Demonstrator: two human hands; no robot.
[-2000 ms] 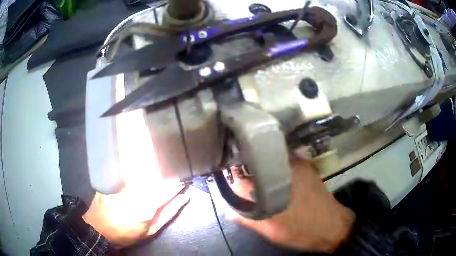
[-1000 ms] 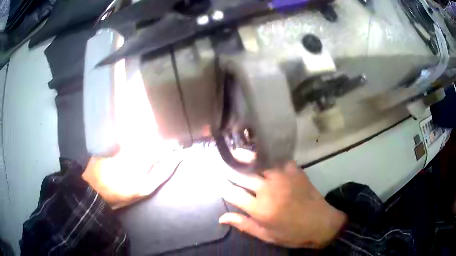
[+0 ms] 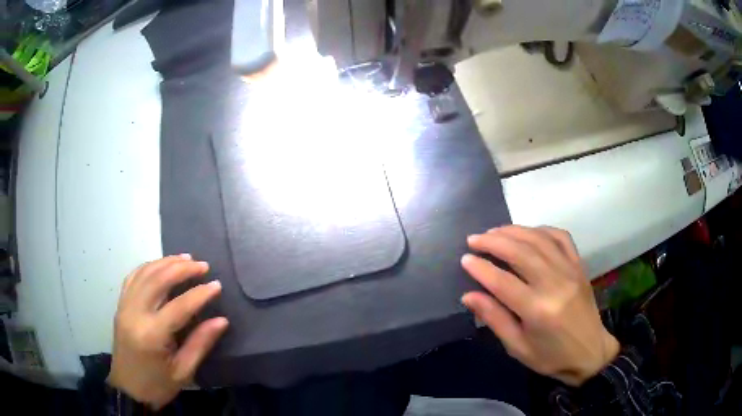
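Note:
A dark grey garment panel [image 3: 439, 284] lies spread on the white table, its upper part under the sewing machine head. A patch pocket [image 3: 317, 256] with rounded lower corners lies on the panel. Lamp glare hides its upper part and the needle area. My left hand [image 3: 163, 325] rests at the panel's left edge, fingers apart, holding nothing. My right hand [image 3: 541, 301] lies with fingers spread over the panel's right edge, holding nothing.
The cream sewing machine [image 3: 521, 24] stands at the top right, and its pale lamp [image 3: 254, 36] hangs left of the needle. The white table [image 3: 106, 162] extends to both sides. Green material [image 3: 31, 65] is at the upper left.
The view has shifted down and the machine head sits higher in it. Both hands have moved away from the needle towards me and apart. The pocket's lower outline is now uncovered.

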